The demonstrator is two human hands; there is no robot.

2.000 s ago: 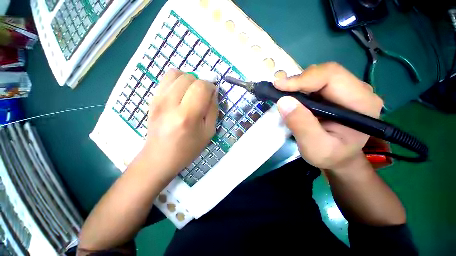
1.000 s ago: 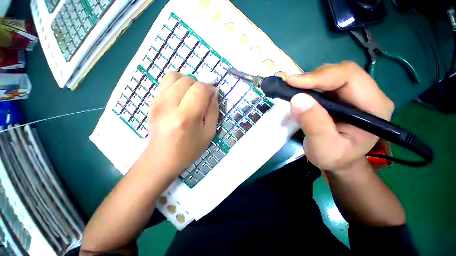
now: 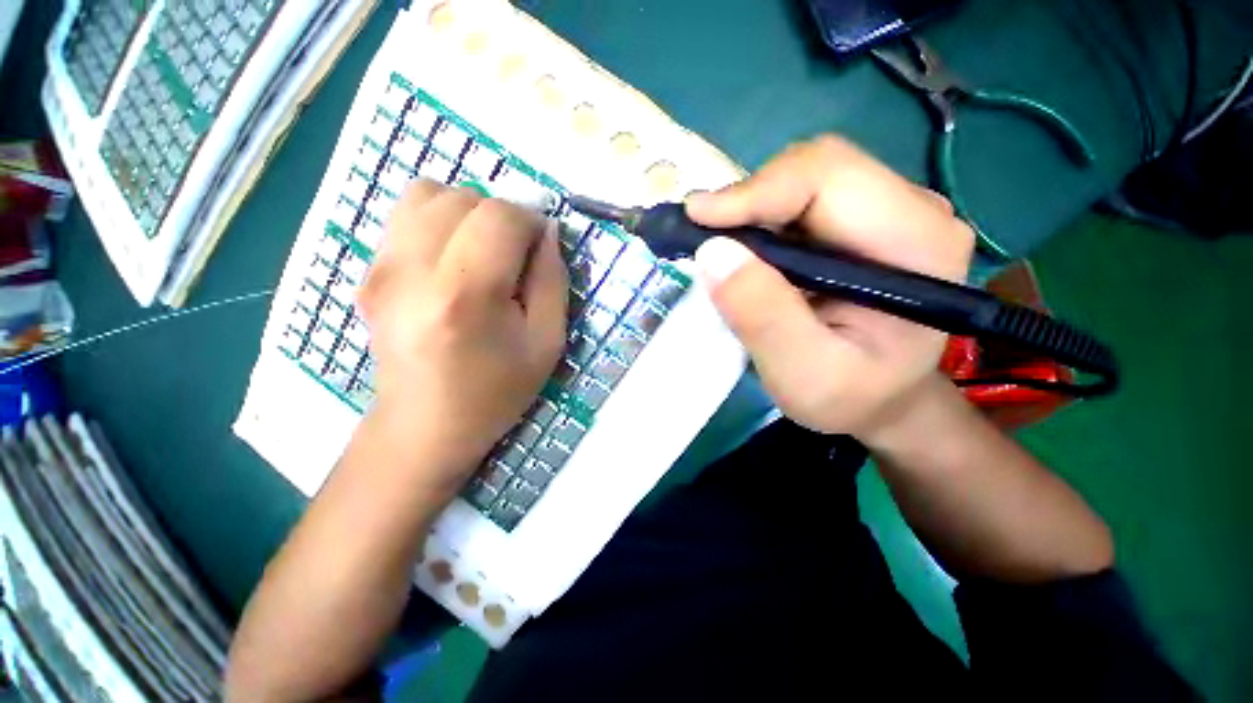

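My right hand [image 3: 852,289] holds a black soldering iron [image 3: 879,282]; its metal tip points left, at the panel's upper edge close to my left fingertips. My left hand [image 3: 460,295] is closed over the PCB panel [image 3: 529,446], with a green band on one finger and a small white piece at the fingertips. What the fingers pinch is mostly hidden. A thin solder wire [image 3: 165,324] runs from the left edge towards my left hand. The panel of small boards lies in a white tray [image 3: 296,446] with round tan holes along two edges.
Stacked trays with panels [image 3: 103,151] lie at upper left. Upright trays [image 3: 117,508] stand at lower left. Green-handled pliers [image 3: 943,107] and a black box [image 3: 859,17] lie at upper right. A red object [image 3: 1010,381] is beyond my right wrist. Cables run at far right.
The whole view has shifted, so the tray and both hands appear further left. The iron's tip is now closer to my left fingertips than one second ago.
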